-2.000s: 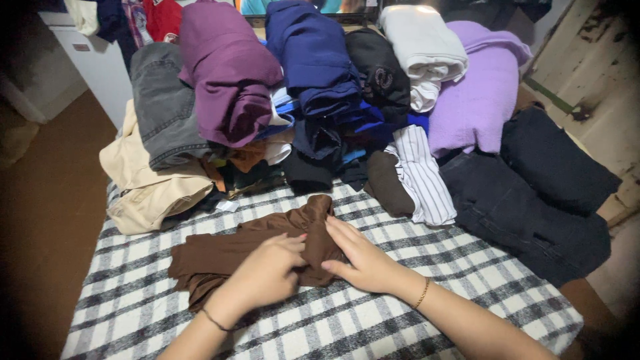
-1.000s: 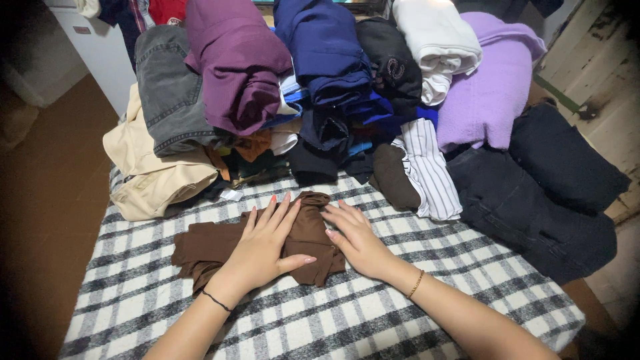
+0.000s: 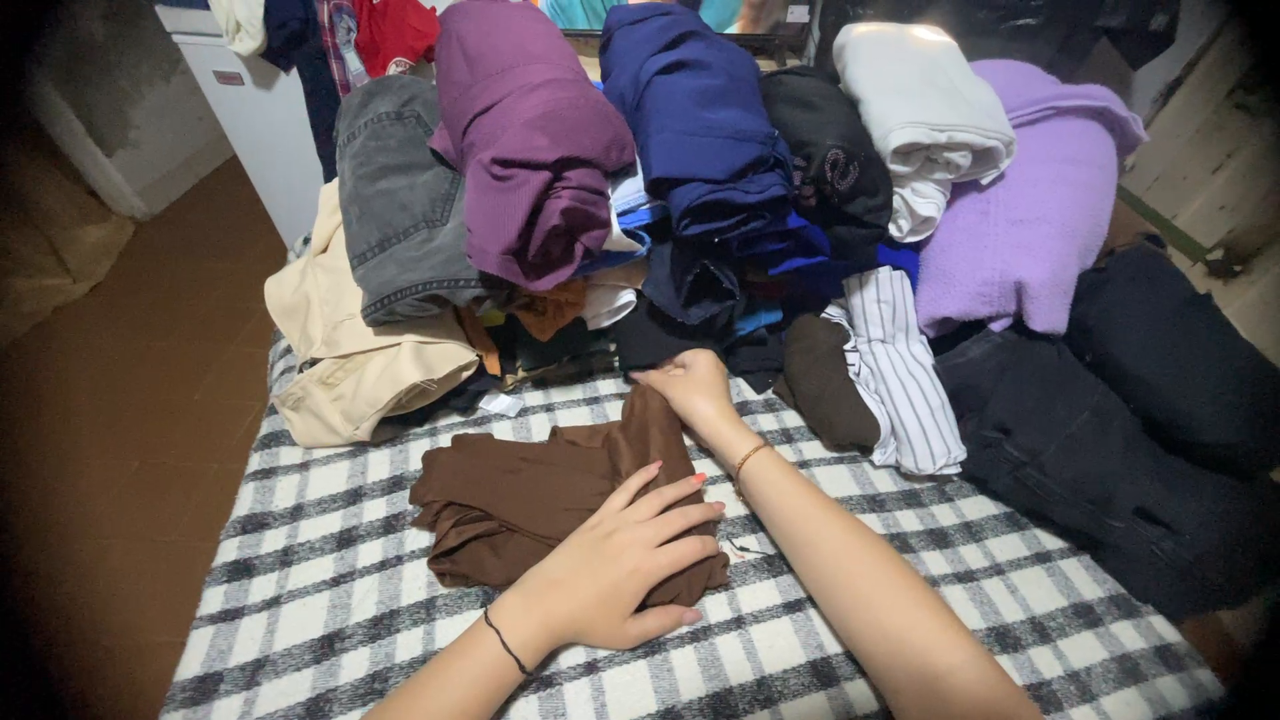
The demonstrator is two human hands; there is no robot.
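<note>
A partly folded brown cloth garment (image 3: 530,490) lies on a black-and-white checked blanket (image 3: 330,590). My left hand (image 3: 620,560) rests palm down on the garment's near right part, its fingers spread. At the garment's far edge, my right hand (image 3: 690,390) pinches the brown fabric between thumb and fingers. Just beyond that hand is a dark cloth in the heap. To its right lie a rolled dark brown garment (image 3: 825,385) and a white striped garment (image 3: 905,370).
Rolled and folded clothes form a heap across the far side: grey jeans (image 3: 400,200), a purple garment (image 3: 540,140), a navy one (image 3: 695,120), a white one (image 3: 920,100), a lilac one (image 3: 1030,200). Beige cloth (image 3: 370,370) is at left, black garments (image 3: 1110,450) at right.
My right hand has moved away from me, from the garment's right side to its far edge, and now pinches the fabric. My left hand has shifted right and nearer on the garment.
</note>
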